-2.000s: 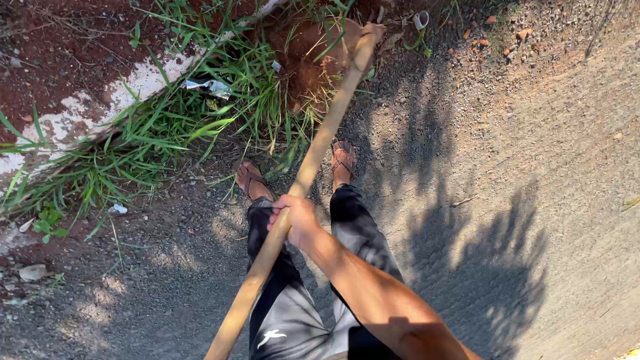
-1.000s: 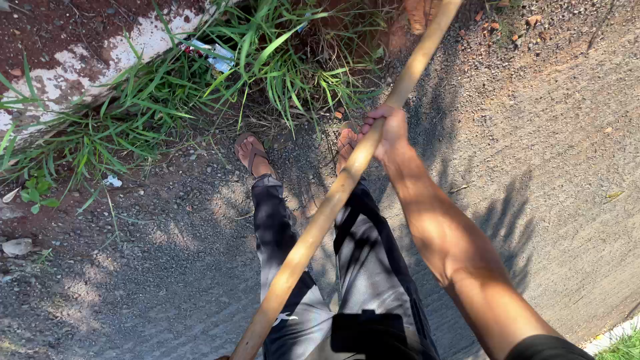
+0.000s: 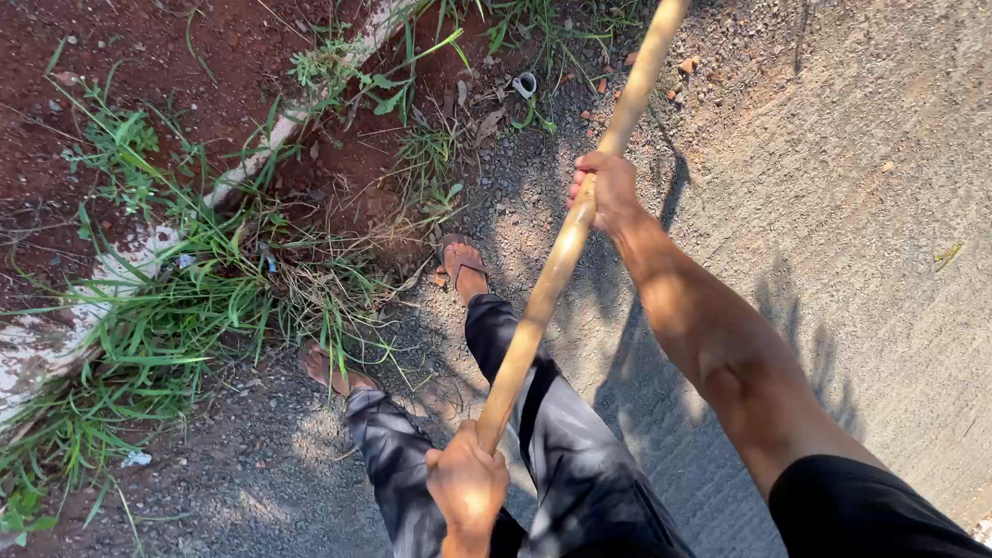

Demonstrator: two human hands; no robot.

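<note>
A long wooden pole point(image 3: 546, 291) slants across the head view from the lower middle up past the top edge, so its far end is out of sight. My left hand point(image 3: 467, 477) is wrapped around its lower part, in front of my dark trousers. Higher up, my right hand point(image 3: 606, 190) grips the same pole with the arm stretched out over the pavement. Both sandalled feet stand beneath, one foot point(image 3: 465, 267) on gravel and the other foot point(image 3: 333, 370) at the grass edge.
A white-painted curb point(image 3: 267, 147) runs diagonally on the left, with red soil point(image 3: 225, 46) beyond it. Green grass point(image 3: 209, 310) grows along it. A white ring-shaped piece point(image 3: 525, 84), brick bits point(image 3: 688, 65) and a scrap of litter point(image 3: 136, 459) lie about. Rough pavement point(image 3: 891, 232) spans the right.
My left hand has come into view on the lower pole. My right hand is farther up and out from my body than two seconds ago. My feet have moved relative to the grass.
</note>
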